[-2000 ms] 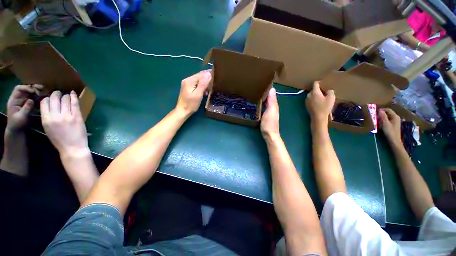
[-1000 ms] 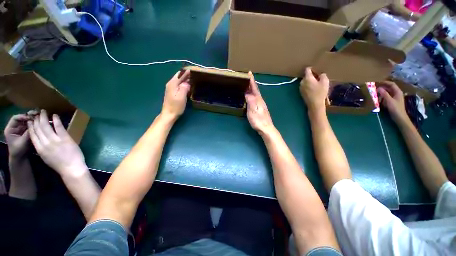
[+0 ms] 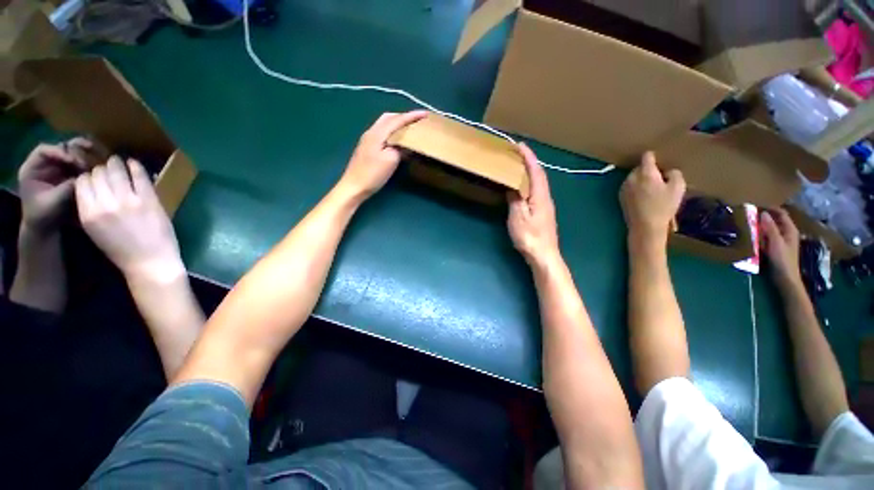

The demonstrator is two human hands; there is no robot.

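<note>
A small brown mailer box (image 3: 463,150) is on the green table in front of me. Its lid is tilted forward and nearly closed, with a dark gap under the lid's front edge. The contents are hidden. My left hand (image 3: 379,153) holds the left side of the lid, fingers on its upper left corner. My right hand (image 3: 534,212) holds the right side, fingers along the lid's right edge.
A large open carton (image 3: 594,91) stands behind. A white cord (image 3: 335,86) crosses the green table (image 3: 431,297). At left, a person's hands (image 3: 125,211) are at another small box. At right, a person's hands (image 3: 655,196) hold an open box with black cables (image 3: 707,222).
The lid of my box has come down from upright to nearly closed, hiding the dark contents. My hands have moved with it to the lid's sides. The camera view has shifted.
</note>
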